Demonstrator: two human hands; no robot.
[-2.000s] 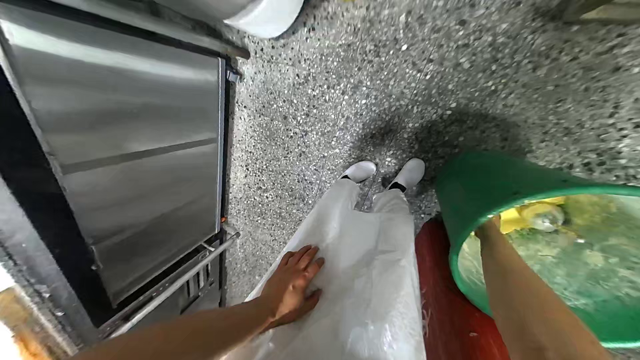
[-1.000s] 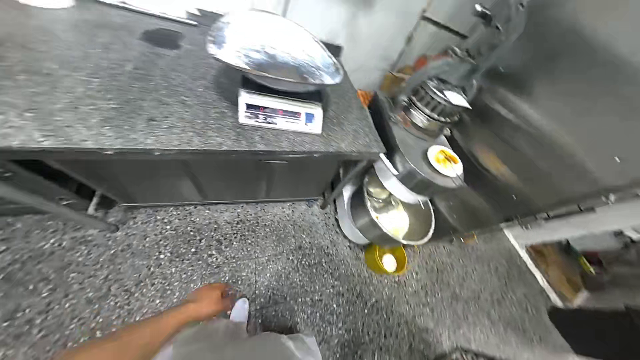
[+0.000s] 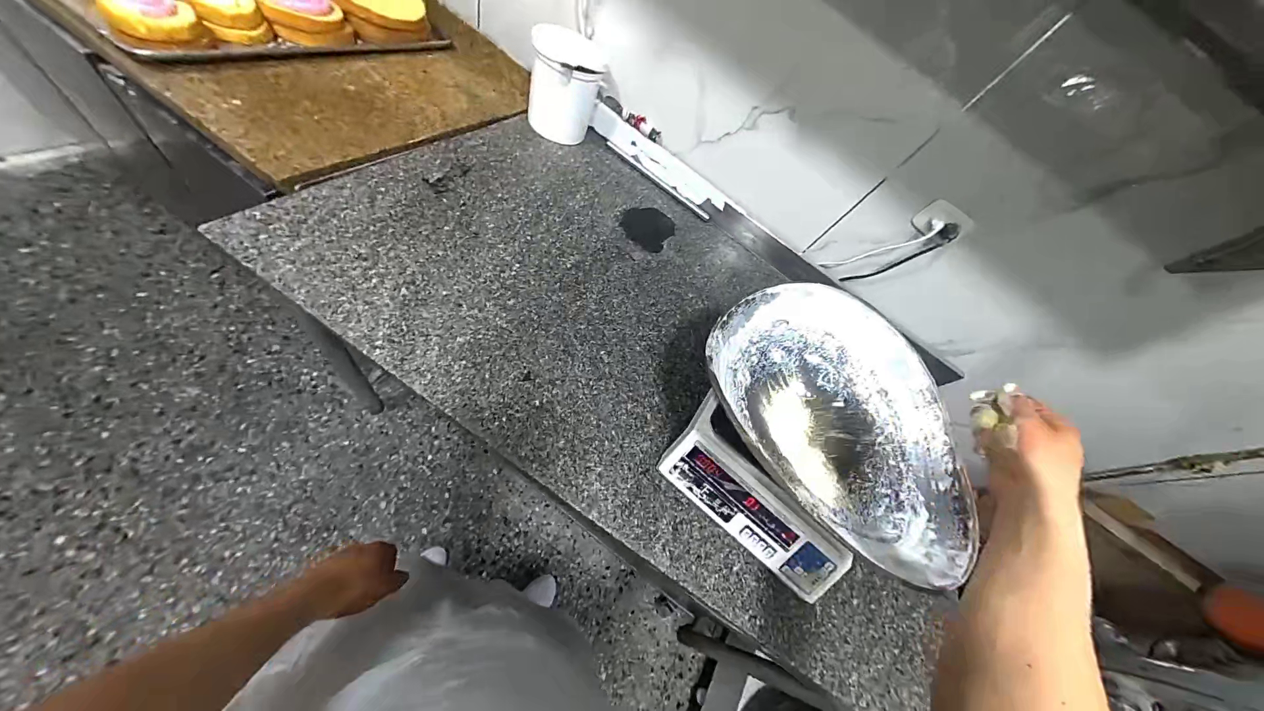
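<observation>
My right hand (image 3: 1032, 439) is closed on a small whitish, translucent object (image 3: 995, 417) that I cannot identify, just right of the scale's pan. An oval shiny metal pan (image 3: 839, 425) rests on a white digital scale (image 3: 755, 509) with lit red figures, on a speckled grey counter (image 3: 513, 326). Away from the counter, my left hand (image 3: 360, 580) hangs low beside the white apron (image 3: 434, 647), its fingers curled; whether anything is inside them cannot be told.
A tray (image 3: 257, 51) of yellow cakes with pink tops lies on a brown board (image 3: 336, 104) at the upper left. A white plastic bucket (image 3: 563, 89) stands by the wall. A wall socket (image 3: 941, 222) with cables is behind the pan. The counter's front edge crosses the view diagonally.
The view has swung from the green bucket and floor to the counter. My right hand, in the green bucket two seconds ago, is now beside the pan with a whitish object.
</observation>
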